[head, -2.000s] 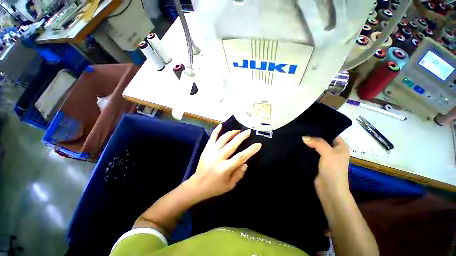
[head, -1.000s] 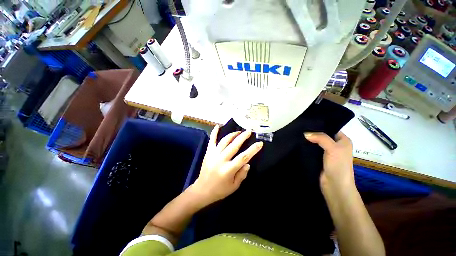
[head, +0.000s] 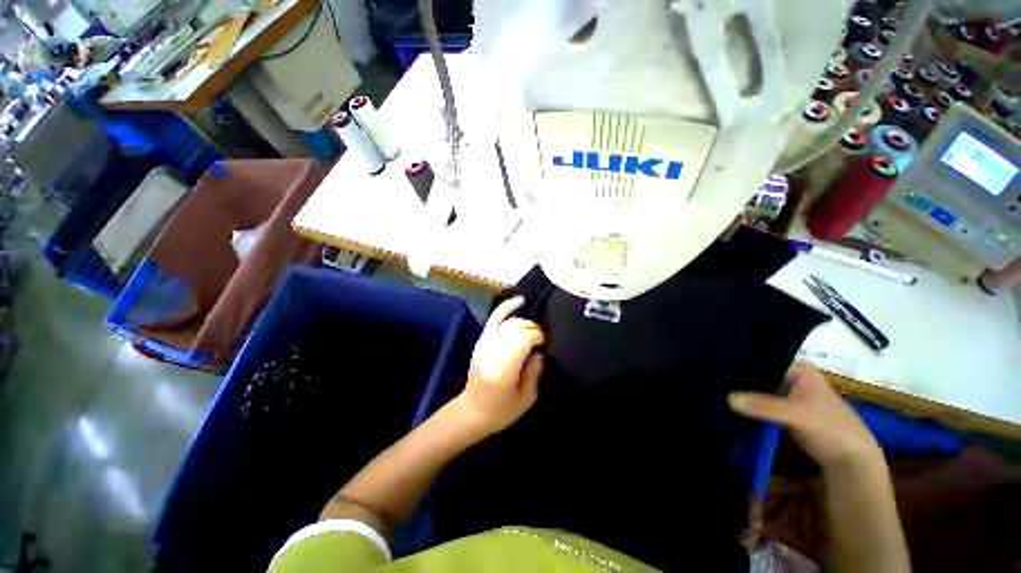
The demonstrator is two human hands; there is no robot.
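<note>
A black garment (head: 638,403) lies under the white JUKI machine head (head: 616,168) and hangs down over my lap. The small silver clamp (head: 602,310) shows just below the head, against the black cloth. My left hand (head: 506,364) holds the garment's left edge with bent fingers, left of the clamp. My right hand (head: 812,414) is at the garment's right edge, lower than the clamp, with the index finger on the cloth and the other fingertips hidden. The cloth hides the machine bed.
A deep blue bin (head: 302,403) with black garments stands at left, a brown-lined crate (head: 241,241) beyond it. Black snips (head: 848,313) and a purple-ended marker (head: 873,264) lie on the table right. Thread cones (head: 364,140) stand at table left. A control panel (head: 972,179) is far right.
My left hand has drawn back from beside the clamp and curled its fingers at the left edge. My right hand has moved right and down. The cloth is spread wider to the right.
</note>
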